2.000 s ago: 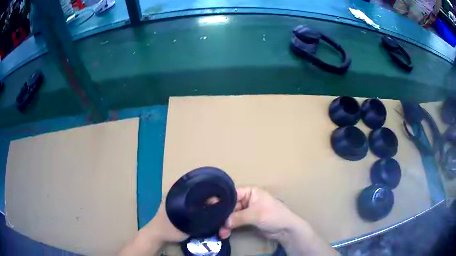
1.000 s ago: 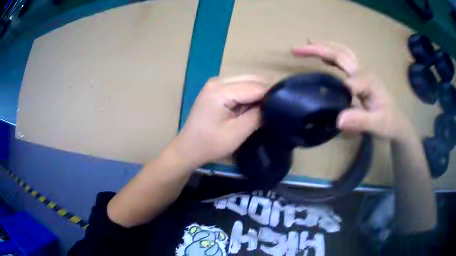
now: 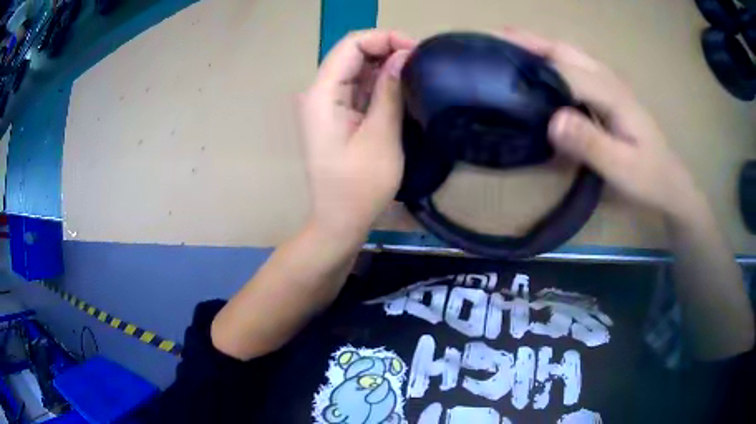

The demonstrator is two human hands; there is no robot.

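Note:
A black headphone is held in the air over the tan sheet, close to its front edge. Its upper ear cup (image 3: pixel 485 95) faces up and is blurred; a darker second cup sits partly hidden below and left of it. The headband (image 3: pixel 514 244) arcs below the cups toward my shirt. My left hand (image 3: pixel 356 141) grips the cup's left side with thumb and fingers. My right hand (image 3: pixel 609 137) holds the right side, thumb on the cup's lower right edge, some fingers hidden behind it. No wire can be made out.
The tan work sheet (image 3: pixel 191 141) lies at left, with a green strip (image 3: pixel 350 21) between it and the sheet under my hands. Loose black ear cups (image 3: pixel 729 62) stand at the right edge. Blue bins (image 3: pixel 104 389) and yellow-black floor tape (image 3: pixel 116 323) are at lower left.
The headphone and both hands have moved up in the picture. The headband now shows as a fuller arc below the cups. My right hand's raised fingers have come down around the cup.

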